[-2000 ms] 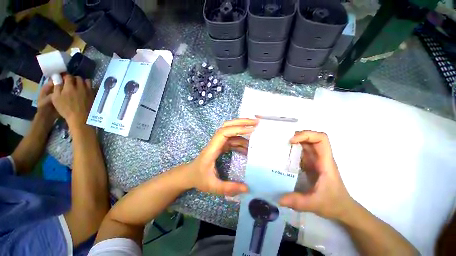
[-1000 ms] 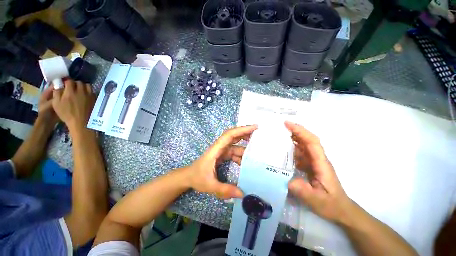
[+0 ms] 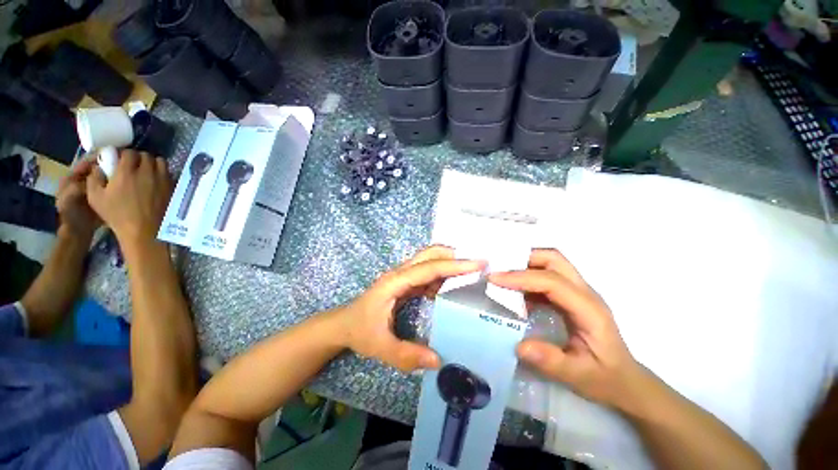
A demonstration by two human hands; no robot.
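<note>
A pale blue retail carton (image 3: 470,367) with a dark handheld appliance printed on its front stands tilted in front of me, its lower end cut off by the picture's edge. Its top end is open, with small flaps (image 3: 504,295) folded partly inward. My left hand (image 3: 404,307) is around the carton's left side, fingertips on the top flap and thumb at the left edge. My right hand (image 3: 579,330) is on the right side, fingers at the top flaps and thumb at the right edge. The inside of the carton is mostly hidden.
Two similar cartons (image 3: 234,188) lie on bubble wrap (image 3: 303,303) at left. Small white-tipped black parts (image 3: 370,165) are piled mid-bench. Dark housings (image 3: 482,83) are stacked behind. White sheets (image 3: 698,303) lie at right. A neighbour's hands (image 3: 129,188) hold a white appliance (image 3: 105,130).
The carton has moved slightly left. My fingers have moved inward onto its top end, and the small side flaps now lean inward.
</note>
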